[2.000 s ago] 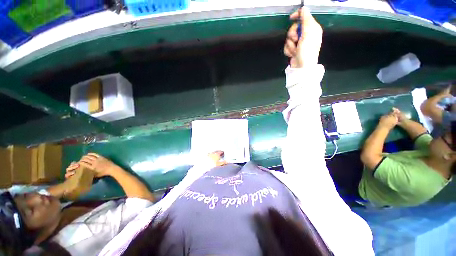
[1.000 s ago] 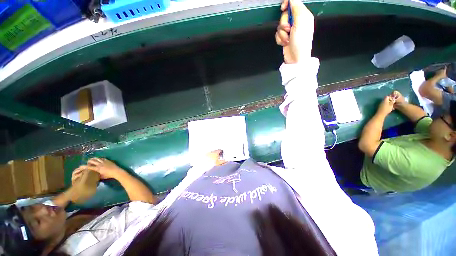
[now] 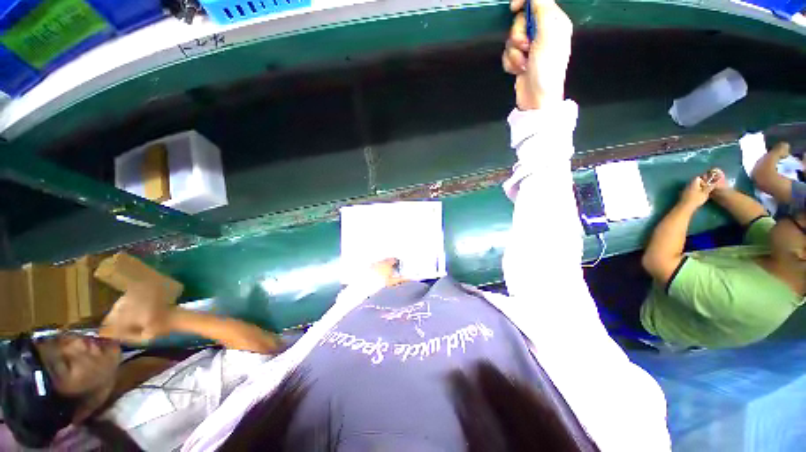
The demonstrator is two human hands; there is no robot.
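A white sheet (image 3: 393,231) lies on the green bench (image 3: 305,256) in front of my body, its print washed out by glare. My left hand (image 3: 387,270) rests on the sheet's lower part; the fingers are small and partly hidden, so I cannot tell if they grip it. My right arm is stretched far forward, above the bench and the dark channel. My right hand (image 3: 541,48) is closed around a thin blue pen (image 3: 530,21), near the top edge of the view.
At left, a person in white holds a brown carton (image 3: 133,281) beside a row of cartons (image 3: 57,296). A white bin (image 3: 196,172) is in the channel. At right are a black device (image 3: 590,205), another white sheet (image 3: 624,190), a translucent cylinder (image 3: 710,97) and a person in green.
The left neighbour has raised and tilted the carton towards the row. My right hand stays raised with the pen and my left hand stays on the sheet; the view has shifted slightly.
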